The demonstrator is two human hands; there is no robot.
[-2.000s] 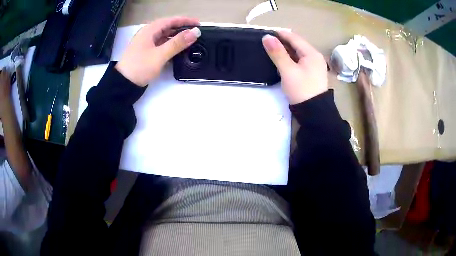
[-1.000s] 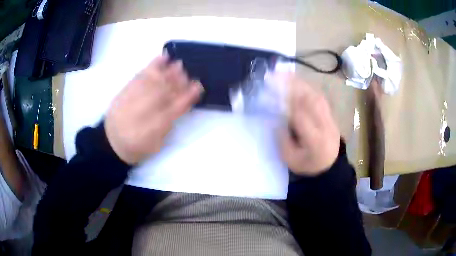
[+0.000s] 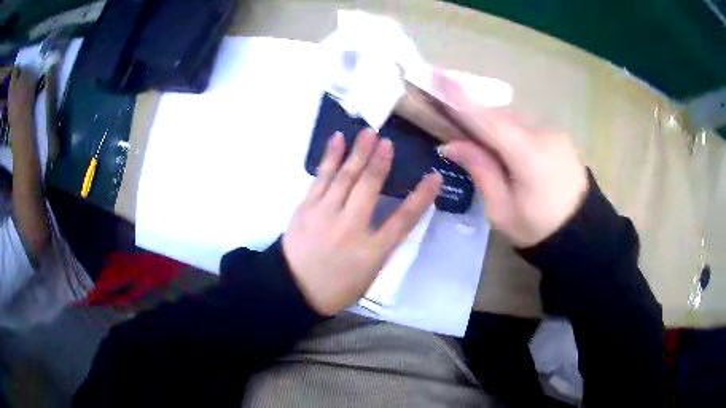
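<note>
The black radio unit (image 3: 404, 156) lies flat on the white work sheet (image 3: 199, 159), with small white print at its right end. My left hand (image 3: 342, 231) rests on the unit's near side with spread fingers and grips nothing. My right hand (image 3: 517, 167) is closed around the brown wooden handle of the padded hammer (image 3: 370, 68). The white-wrapped head is at the unit's upper left part; blur hides whether it touches. The handle slants down to the right above the unit.
Black waiting units (image 3: 171, 44) stand at the upper left. A yellow-handled tool (image 3: 89, 177) lies on the green surface at left. Another person's arm (image 3: 28, 159) is at the far left edge. Tan covered bench (image 3: 613, 175) lies to the right.
The hammer has moved from the right of the bench into my right hand, over the unit. The unit is turned slightly clockwise. My left hand now lies on it. The loop no longer shows.
</note>
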